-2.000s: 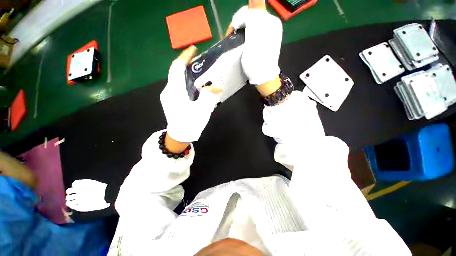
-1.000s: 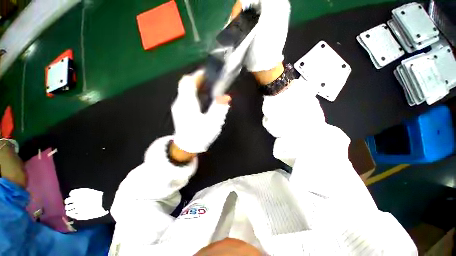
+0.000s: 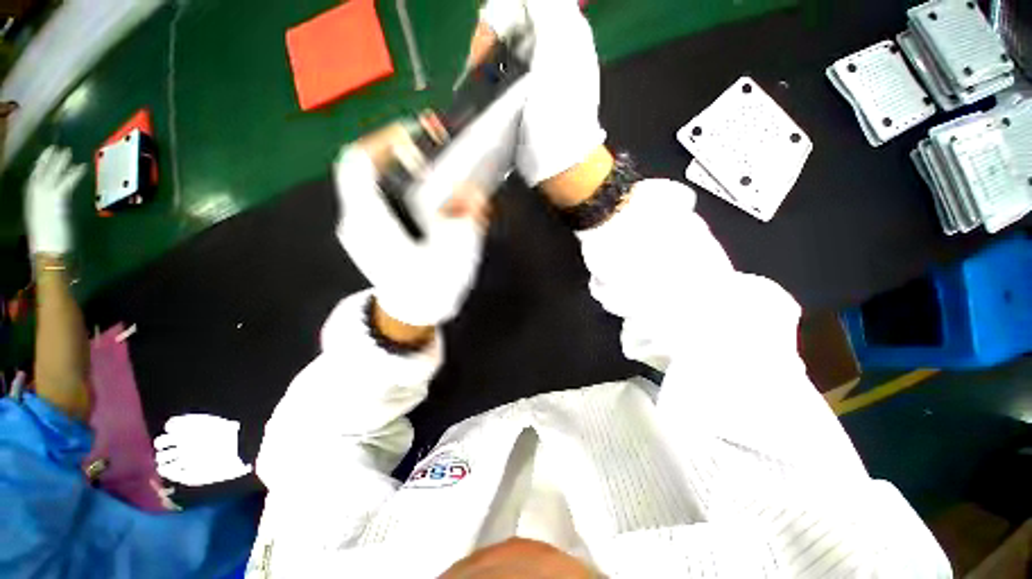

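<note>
My left hand, in a white glove with bare fingertips, grips the near left end of a black-sided unit with a whitish flat face. My right hand, gloved the same way, holds its far right end. The unit is tilted above the black mat and blurred, so its details cannot be told. Two silver-white cover plates overlap on the mat to the right of my right wrist.
Stacks of cover plates lie at the right. A blue stool stands below them. An orange-red pad and a covered unit are on the green belt. A spare glove lies left. A neighbour's gloved hand reaches over the belt.
Both my hands and the unit have shifted slightly left, with the unit still held. The pad and covered unit on the belt have moved left. The neighbour's arm has extended over the belt.
</note>
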